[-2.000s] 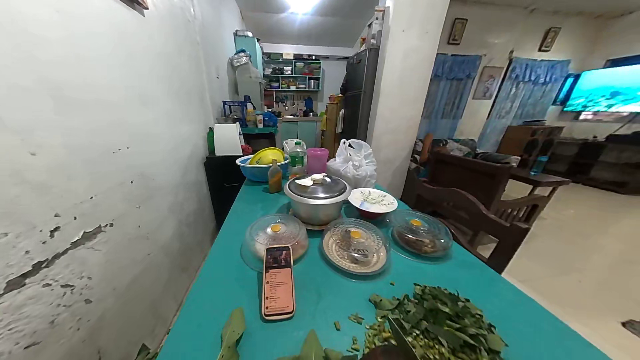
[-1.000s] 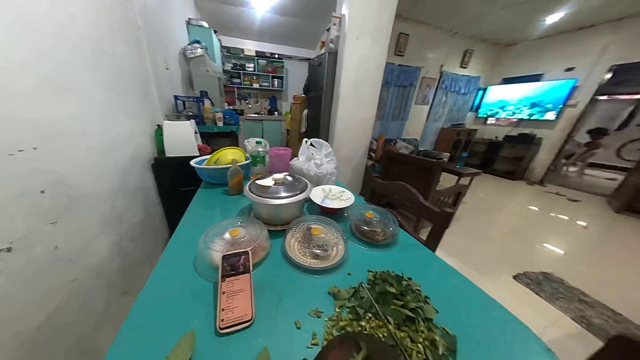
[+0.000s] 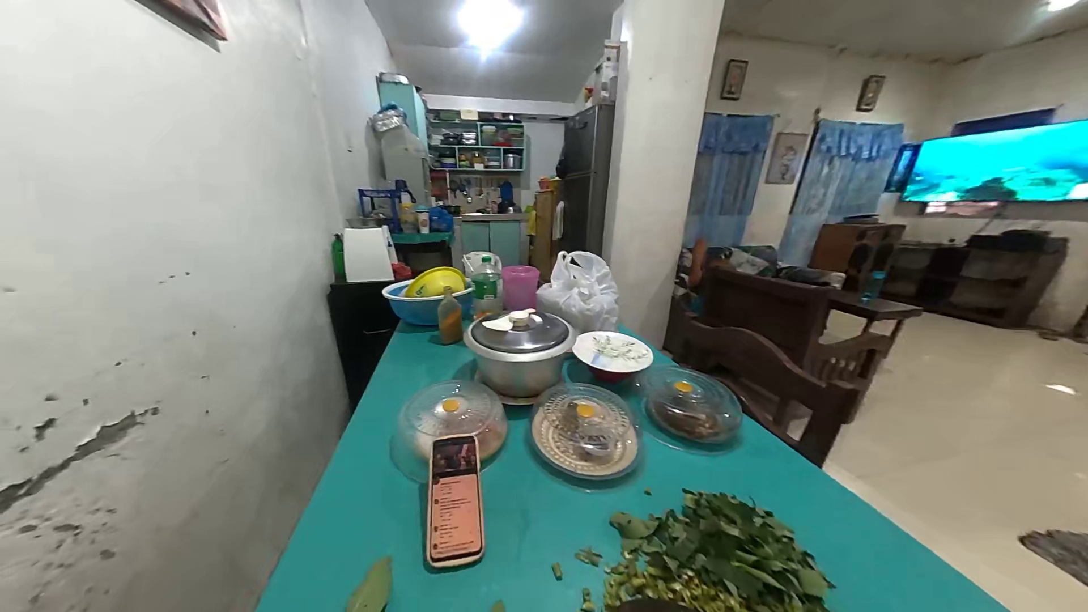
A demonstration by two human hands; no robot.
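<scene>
Neither of my hands shows in the head view. A heap of green leaves (image 3: 739,544) lies at the near right of the teal table, with cut green pieces (image 3: 663,586) along its lower left side. A dark rounded thing, too cropped to name, shows at the bottom edge against the heap. Left of the heap, a lit phone (image 3: 456,501) leans against a clear domed food cover (image 3: 450,416). One single leaf (image 3: 371,586) pokes up at the bottom edge. Behind the heap stand a covered patterned plate (image 3: 586,438) and a covered dish of dark food (image 3: 693,416).
Further back on the table (image 3: 357,501) stand a lidded metal pot (image 3: 520,361), a plate on a red bowl (image 3: 612,353), a bottle of brownish contents (image 3: 450,319), blue and yellow basins (image 3: 416,302), a pink container (image 3: 519,287) and white plastic bags (image 3: 582,293). A wall runs along the left; wooden chairs (image 3: 765,357) stand right.
The view has swung right and partly back. The leaves at the bottom left show less than two seconds ago. The phone, pot and covered dishes keep their places on the table.
</scene>
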